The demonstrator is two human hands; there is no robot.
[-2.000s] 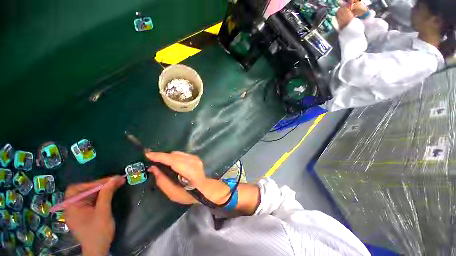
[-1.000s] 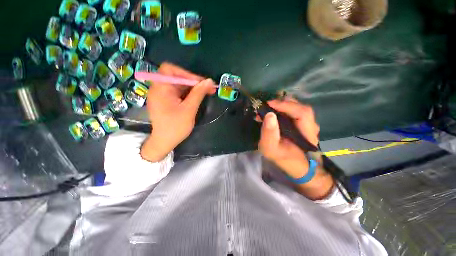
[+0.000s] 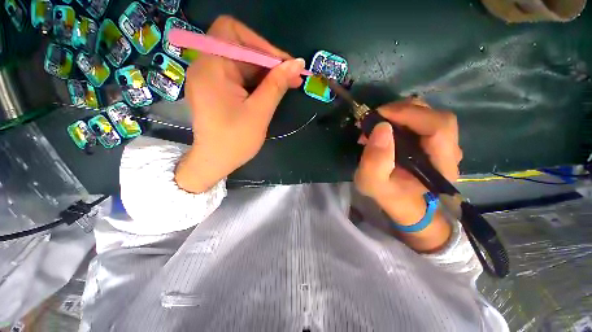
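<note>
A circuit board in a turquoise-rimmed housing (image 3: 326,76) lies on the dark green mat. My left hand (image 3: 237,107) holds pink tweezers (image 3: 221,49), their tips at the board's left edge. My right hand (image 3: 410,155) holds the soldering iron (image 3: 407,150) by its black handle; its brownish tip reaches the board from the lower right. Whether the tip touches a part is too small to tell. A thin silvery solder wire (image 3: 295,130) runs across the mat, passes behind my left wrist and ends just below the board.
Many similar boards in housings (image 3: 133,85) cluster at the upper left. A beige round pot (image 3: 535,8) is cut off at the top right. A metallic cylinder (image 3: 9,97) stands at the left edge. A black cable (image 3: 55,222) crosses the lower left. The mat's front edge runs before my smock.
The view has turned and moved closer to the work. The iron's tip has moved from beside the board onto it. Both hands keep their tools.
</note>
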